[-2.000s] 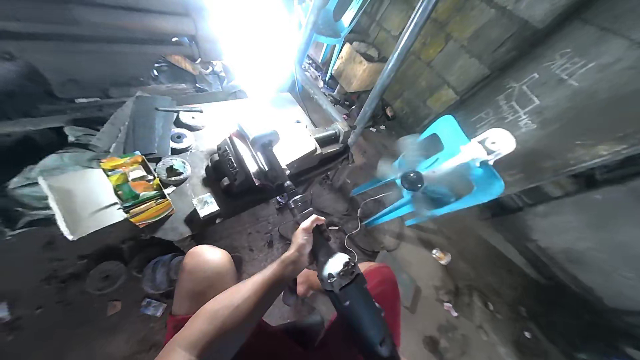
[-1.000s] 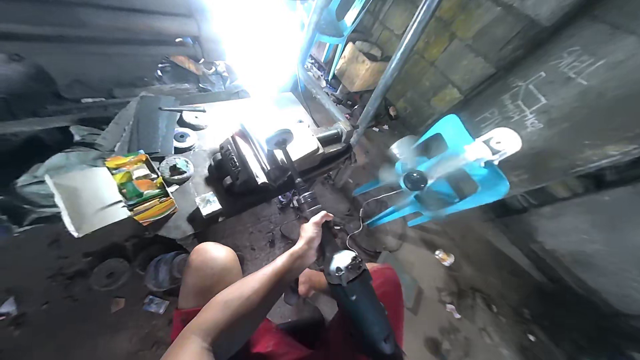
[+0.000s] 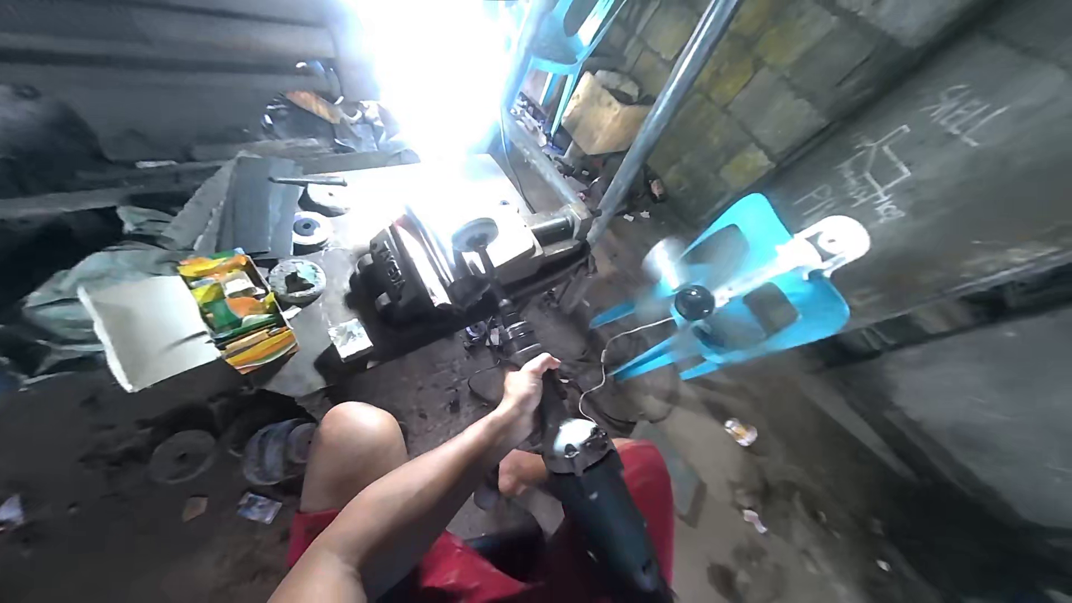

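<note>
My left hand (image 3: pixel 528 383) is closed around the dark neck of a long straight grinder (image 3: pixel 599 494), whose body lies over my right thigh at the bottom. The grinder slants up and left to a round wheel (image 3: pixel 475 234) at its tip. Just left of the wheel is a shiny metal piece (image 3: pixel 427 264), held at a black bench vise (image 3: pixel 392 272) with raised lettering; whether wheel and metal touch I cannot tell. My right hand does not show. Left of the vise, an open box (image 3: pixel 244 314) holds yellow and green packets.
Abrasive wheels (image 3: pixel 297 281) and a grey sheet (image 3: pixel 255 205) lie on the workbench (image 3: pixel 322 335). At the right a fan (image 3: pixel 695 302) with blurred blades stands against a blue plastic chair (image 3: pixel 758 209), its cord (image 3: pixel 605 360) trailing towards the grinder. A metal pole (image 3: pixel 670 100) rises behind the bench.
The grinder's wheel was over the shiny metal piece two seconds ago and has shifted right, to that piece's right side. My left hand keeps its hold on the neck.
</note>
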